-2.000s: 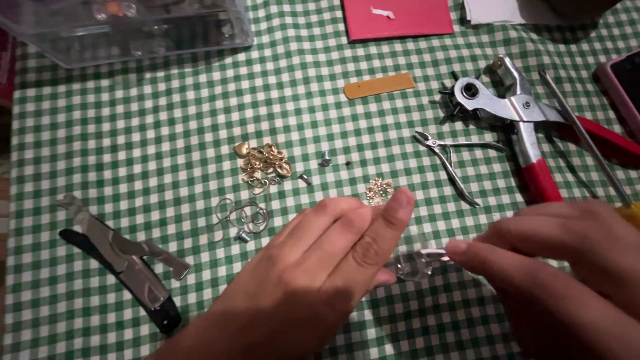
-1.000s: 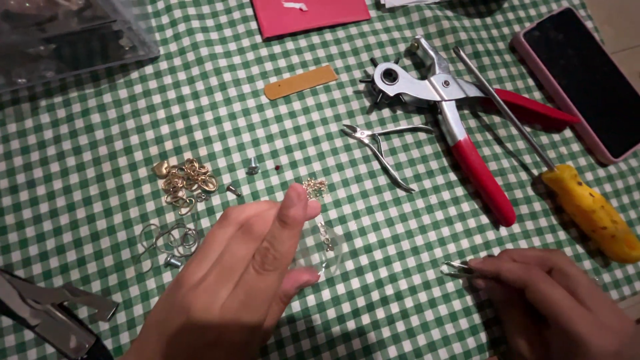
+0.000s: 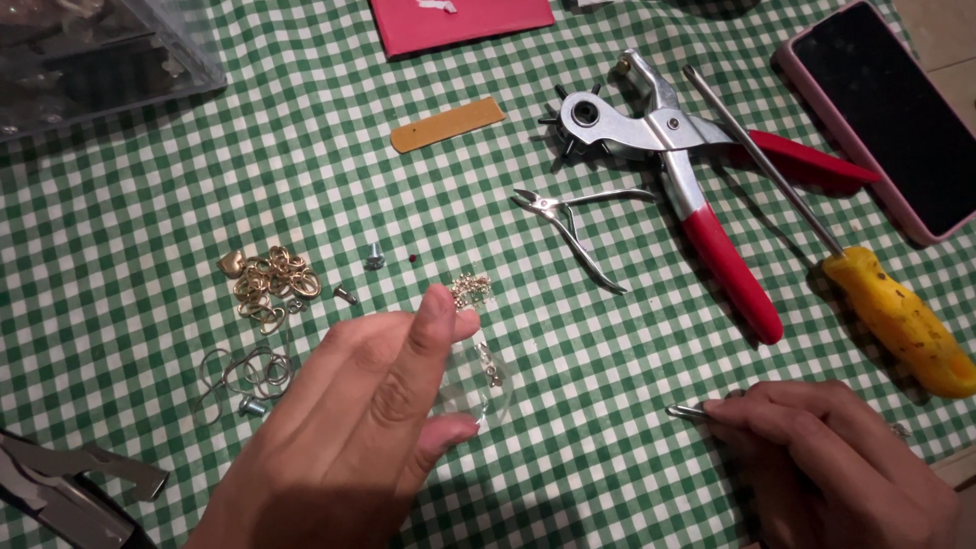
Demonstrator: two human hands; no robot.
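Observation:
My left hand (image 3: 351, 427) holds a small clear plastic bag or dish (image 3: 480, 385) between thumb and fingers; a few small metal pieces (image 3: 492, 374) show in it. Just beyond the fingertips lies a pile of tiny gold-coloured pieces (image 3: 471, 290). At the lower right, my right hand (image 3: 823, 457) pinches a small shiny metal piece (image 3: 686, 412), whose kind I cannot tell. Left of my left hand are gold-coloured rings (image 3: 278, 278) with a heart charm (image 3: 230, 264), and thin silver-coloured rings or wire (image 3: 244, 370). Small screws (image 3: 374, 257) lie near them.
A rotary leather punch (image 3: 663, 130) with red handles and metal nippers (image 3: 564, 210) lie beyond the hands. Right of them are a yellow-handled screwdriver (image 3: 900, 313) and a phone (image 3: 884, 114). A tan strip (image 3: 447, 124), red packet (image 3: 465, 23), clear case (image 3: 114, 69) and metal tool (image 3: 69, 488) lie around.
My right hand has moved right, away from my left hand, with the small metal piece in its fingers. My left hand stays by the gold-coloured pile. The view has shifted right.

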